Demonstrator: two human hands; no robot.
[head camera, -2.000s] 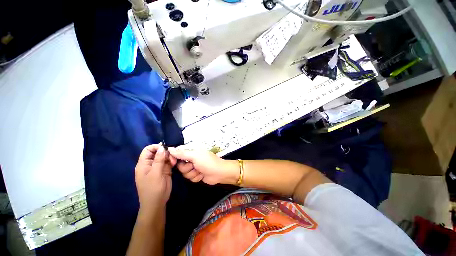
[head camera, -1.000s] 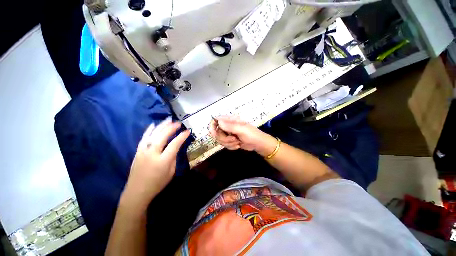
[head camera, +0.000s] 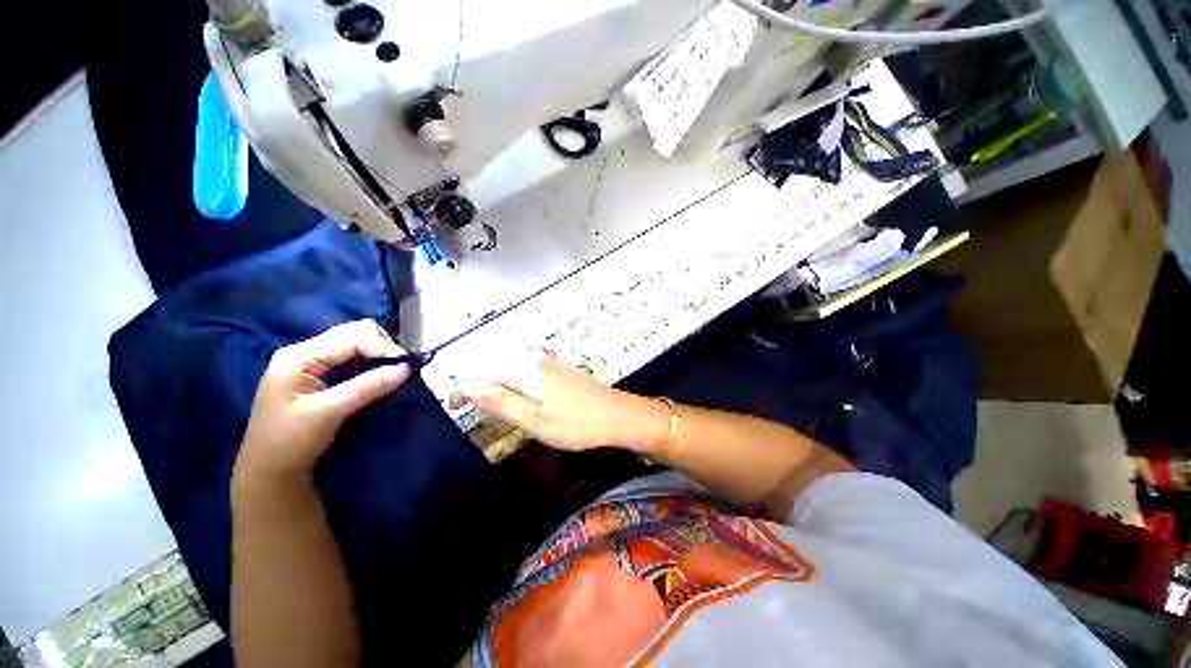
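My left hand (head camera: 320, 392) pinches the edge of the navy garment piece (head camera: 196, 352) between thumb and fingers, just left of the table's front corner. The navy cloth spreads from beside the needle area down over my lap. My right hand (head camera: 542, 402) lies on the front edge of the machine table, its fingertips just right of the cloth; whether it holds anything small cannot be told. The white sewing machine (head camera: 523, 78) stands above, its presser foot area (head camera: 438, 248) lit, to the upper right of my left hand.
Black-handled scissors (head camera: 575, 131) lie by the machine head. A white paper ticket (head camera: 686, 78) hangs on it. Dark trims (head camera: 849, 141) lie at the bed's right end. More navy cloth (head camera: 901, 365) hangs right of the table. A cardboard box (head camera: 1058, 274) stands at the right.
My left hand has moved left and down and now pinches the cloth edge. My right hand has moved left and down onto the table edge, its fingers less curled.
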